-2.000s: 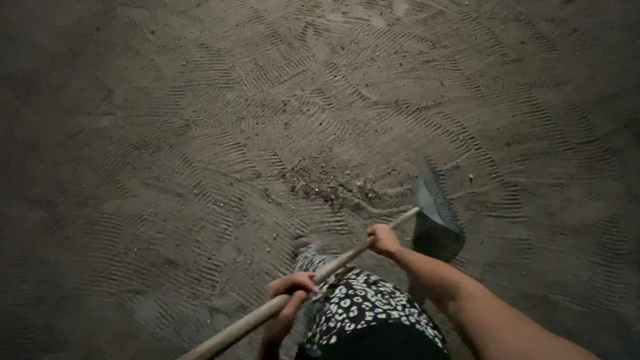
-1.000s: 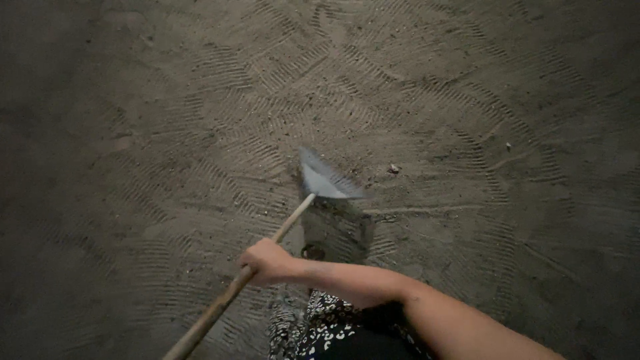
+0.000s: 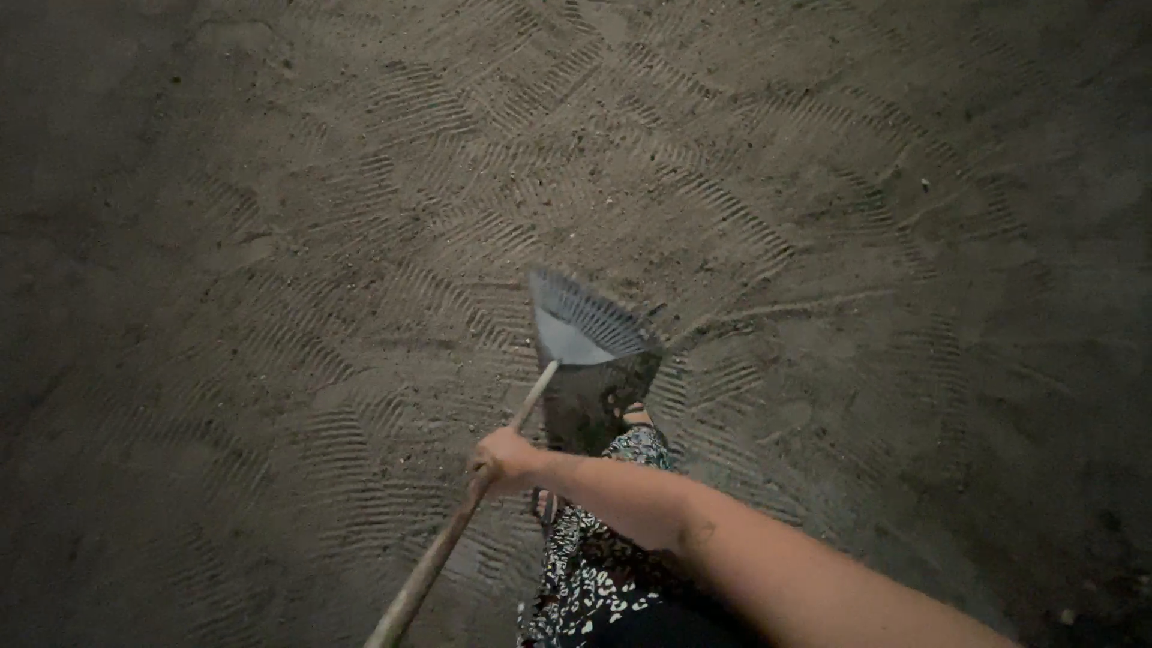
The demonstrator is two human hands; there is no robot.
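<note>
My right hand is closed around the wooden handle of a fan rake, partway up the pole. The grey rake head, with its many narrow tines, is low over the dirt just ahead of my feet, tines pointing up and right. The pole slants from the head down to the bottom edge of the view. My left hand is out of view. Below the rake head lies a dark shadow.
Dirt ground with many comb-like rake marks surrounds me. My sandalled feet and patterned trousers are close under the rake. A small pale bit lies at the right.
Since two seconds ago the rake head has moved from right of my legs to in front of them. The left hand, on the pole then, has left the view. The earlier debris heap no longer shows.
</note>
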